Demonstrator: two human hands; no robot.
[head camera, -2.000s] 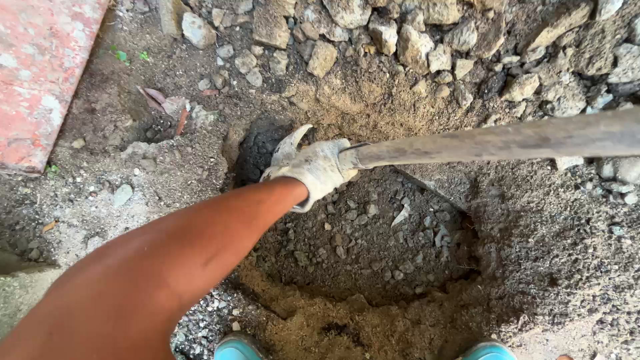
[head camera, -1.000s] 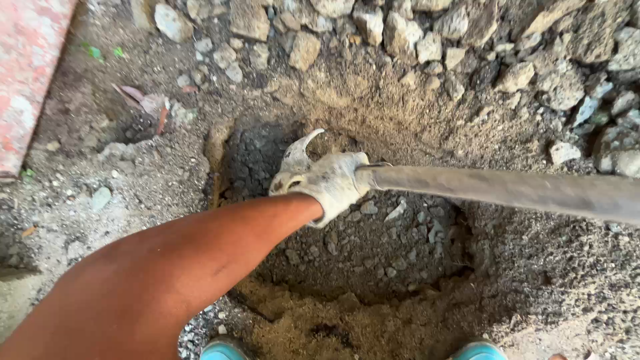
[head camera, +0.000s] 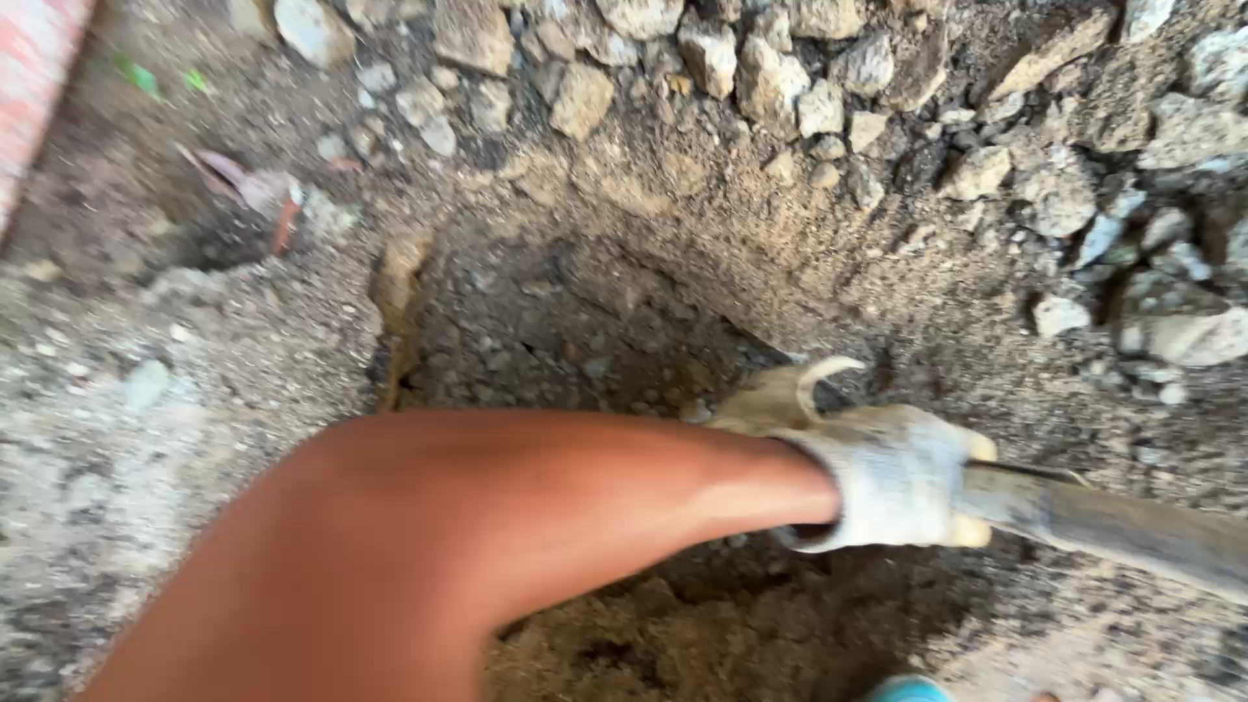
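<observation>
My left hand (head camera: 892, 478), in a dirty white work glove, is closed around a worn wooden handle (head camera: 1111, 522) at the right of the head view. The handle runs from the glove to the right edge. A pale, curled piece (head camera: 809, 390) stands out beside the glove; whether it is glove material or part of a tool is unclear. Any tool head is hidden. Hand and bare forearm pass over a dug hole (head camera: 556, 322) with loose dark soil and small stones in it. My right hand is out of view.
Broken rocks (head camera: 770, 83) lie along the top and right. A reddish, worn slab (head camera: 34, 88) is at the top left. Dry leaves (head camera: 234, 185) lie by a small hollow. A turquoise shoe tip (head camera: 909, 690) shows at the bottom edge.
My gloved left hand has moved right with the handle, from over the hole's upper left part to its right side. More of the hole's left end shows.
</observation>
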